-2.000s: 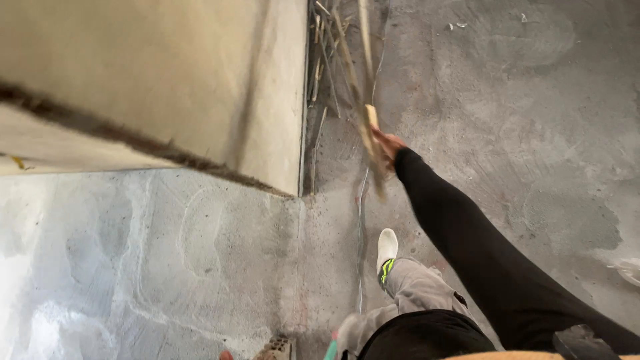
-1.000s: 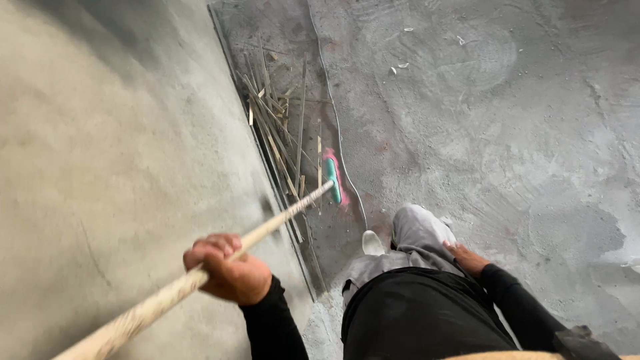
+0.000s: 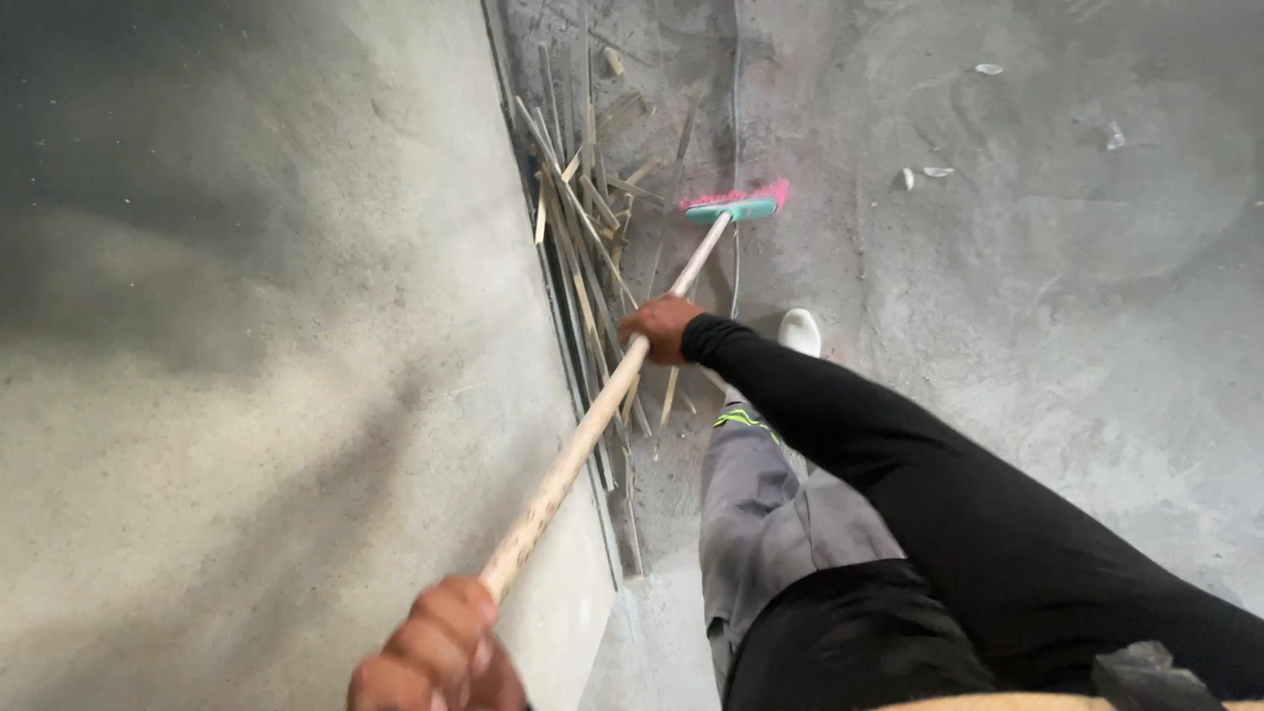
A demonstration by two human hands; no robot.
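A push broom with a teal head [image 3: 733, 210] and pink bristles rests on the concrete floor, its pale wooden handle [image 3: 578, 444] slanting down to the lower left. Near the handle's top end my left hand [image 3: 439, 647] is closed around it. Farther down the shaft, my right hand [image 3: 664, 328] grips it as well, with the black-sleeved arm stretched across from the right. The bristles point away from me and lie right of a pile of thin wooden strips [image 3: 583, 237].
A plastered wall [image 3: 296, 375] rises along the left, with the wood pile at its foot. A thin cable [image 3: 736, 109] runs along the floor and passes by the broom head. Small white fragments [image 3: 923, 176] lie at the upper right. My white shoe [image 3: 800, 332] is near the broom.
A second ago only my left hand held the handle and my right rested by my leg; now my right grips the shaft too. The broom head has turned and stands farther from the wood pile.
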